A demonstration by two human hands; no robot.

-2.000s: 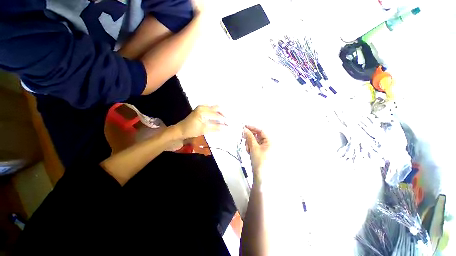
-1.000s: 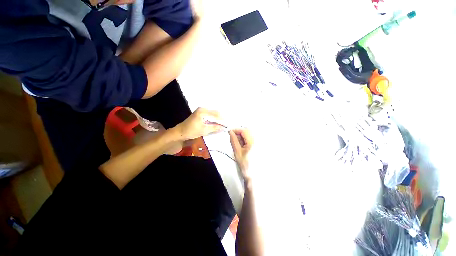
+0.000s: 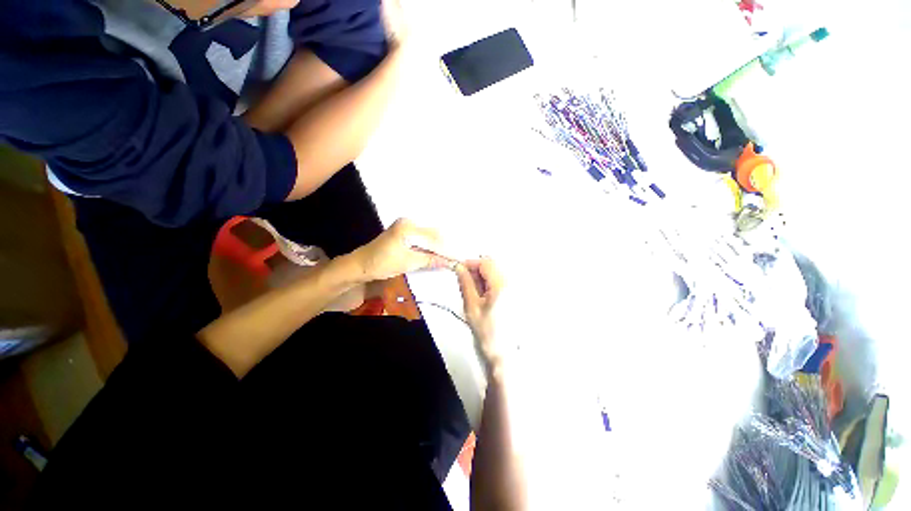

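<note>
My left hand (image 3: 392,252) comes from the left over the white table's near edge, its fingertips pinching a thin lead wire. My right hand (image 3: 479,289) faces it, thumb and finger closed on the same wire, fingertips almost touching the left ones. A thin dark wire (image 3: 442,306) curves below, between the hands and the table edge. The wire ends in the fingers are too small and glare-washed to make out. A single harness piece with a dark block (image 3: 605,419) lies on the table to the right.
A phone (image 3: 487,61) lies at the top, beside a multicoloured harness bundle (image 3: 596,135). Pale cables (image 3: 714,284), a black ring (image 3: 703,133), an orange round item (image 3: 755,172) and grey cable heaps (image 3: 779,459) lie further right. A person's forearm (image 3: 340,135) rests at the upper left.
Over two seconds my right hand has moved left to my left hand, and the dark block near its wrist no longer shows. In the last second both hands have barely moved.
</note>
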